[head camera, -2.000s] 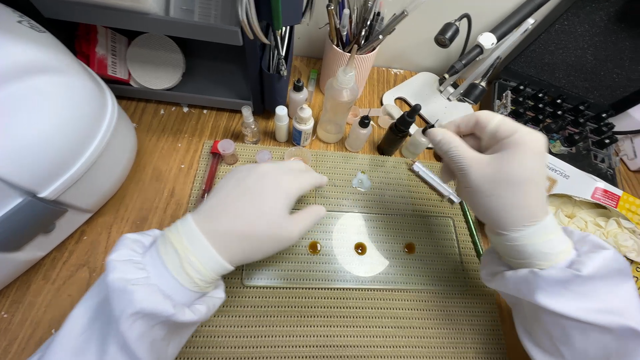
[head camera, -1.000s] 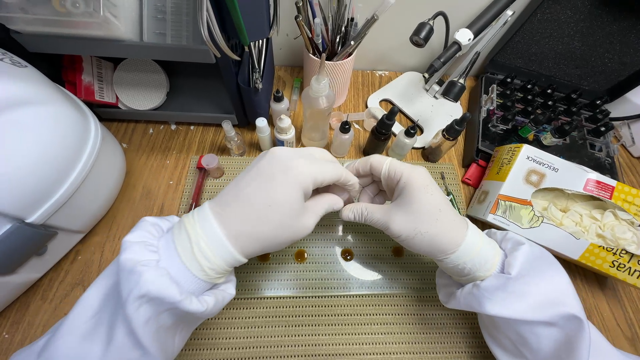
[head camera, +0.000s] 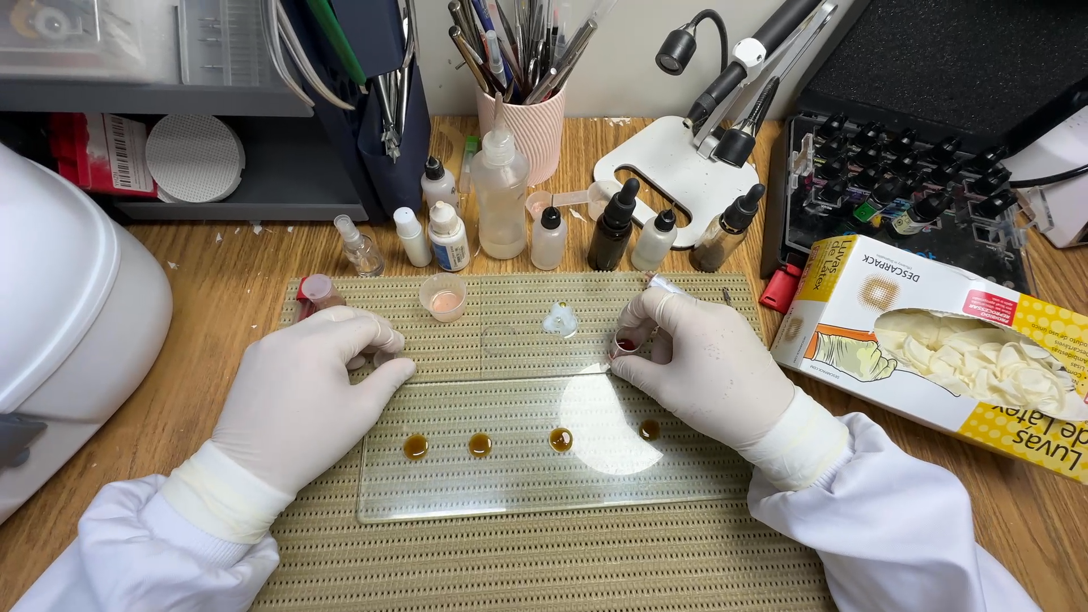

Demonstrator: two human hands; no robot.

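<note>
My right hand (head camera: pixel 701 365), in a latex glove, pinches a small clear cup (head camera: pixel 626 345) with dark red liquid in it, above the back right edge of a glass plate (head camera: pixel 544 493). Several amber-brown drops (head camera: pixel 560 439) lie in a row on the glass. My left hand (head camera: pixel 310 387), also gloved, rests over the mat's left side with fingers curled and thumb apart; nothing shows in it. Near its fingertips are a small pink-capped container (head camera: pixel 321 291) and a clear cup with pinkish contents (head camera: pixel 444 299). A small translucent flower-shaped piece (head camera: pixel 560 320) lies on the mat behind the glass.
Dropper bottles (head camera: pixel 614 229) and a squeeze bottle (head camera: pixel 501 200) line the mat's (head camera: pixel 527 569) back edge. A latex glove box (head camera: pixel 943 340) and a case of small bottles (head camera: pixel 901 178) stand right. A white appliance (head camera: pixel 68 306) is left, a pink tool cup (head camera: pixel 535 136) and lamp stand (head camera: pixel 680 170) behind.
My hands, together over the glass a second ago, have moved apart. The small cup now shows in my right hand, and the pinkish cup and flower-shaped piece are uncovered.
</note>
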